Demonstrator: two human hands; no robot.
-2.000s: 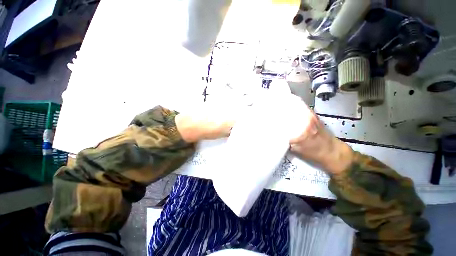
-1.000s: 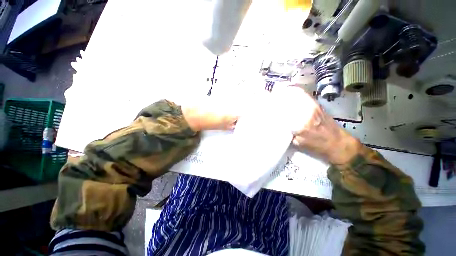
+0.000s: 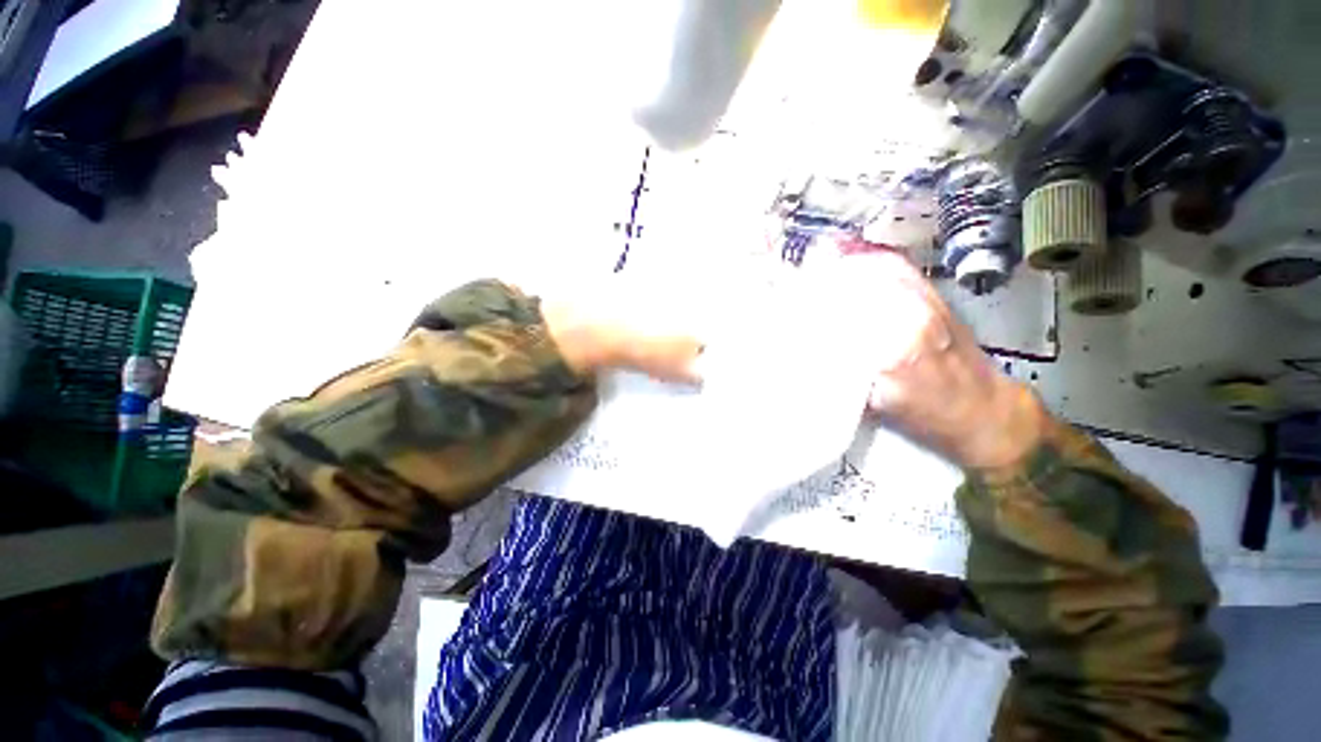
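Note:
A white cut piece lies on the white tabletop below the presser foot, its pointed corner at the table's front edge. My left hand rests on the left side of the piece, its fingers washed out by glare. My right hand is at the piece's right edge, fingers bent over the cloth close to the presser foot. The glare hides the fingertips of both hands and the cloth's upper edge, so I cannot tell how firmly either hand holds it.
The machine head with ribbed tension knobs stands at the upper right. A stack of white pieces is beside my lap at the lower right. A green plastic crate is on the left. A dark-handled tool is at the right.
The white piece has moved up and away from my lap, so its lower corner now reaches only the table edge. Both hands stay on it. The view has shifted slightly.

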